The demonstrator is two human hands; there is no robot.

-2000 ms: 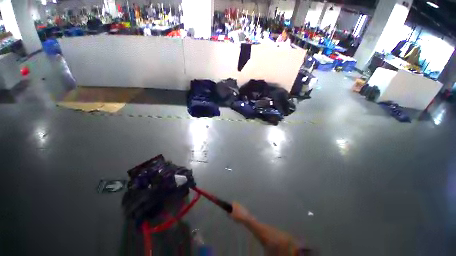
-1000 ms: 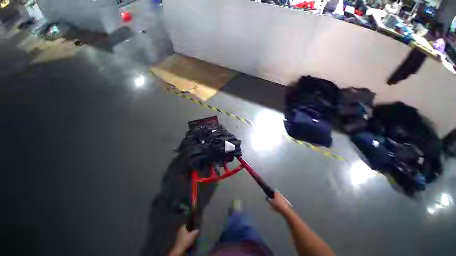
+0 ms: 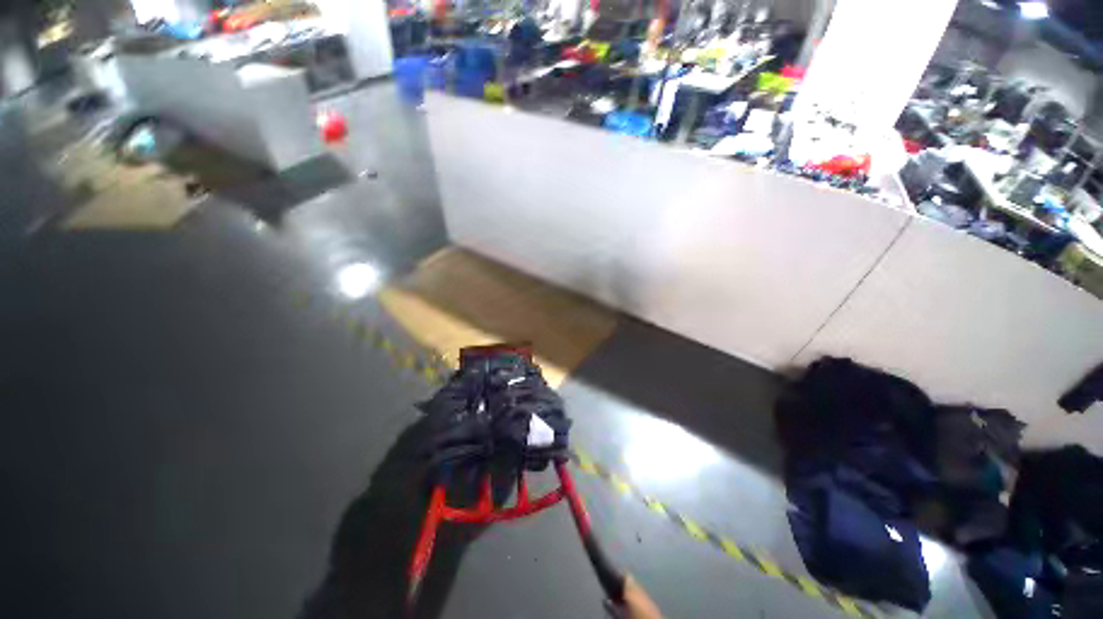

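Note:
A red-framed hand truck (image 3: pixel 486 513) stands in front of me, carrying a heap of dark cut-piece bundles (image 3: pixel 484 417) with a small white piece on top. Its toe plate points forward, at the near edge of a flat brown cardboard sheet (image 3: pixel 575 320) on the floor. My right hand (image 3: pixel 631 600) is shut on the black right grip, cut off by the bottom edge. My left hand is not in view; the left handle runs out at the bottom edge.
A white partition (image 3: pixel 677 230) runs behind the cardboard, with a sewing area beyond. Dark fabric bundles (image 3: pixel 853 484) lie on the floor at right. Yellow-black tape (image 3: pixel 689 522) crosses the floor. A red item (image 3: pixel 331 126) is at the far left; more cardboard (image 3: pixel 133 200) lies beyond.
The view has turned left and the hand truck has come up to the tape and cardboard. My left hand, seen on its grip one second ago, has left the picture.

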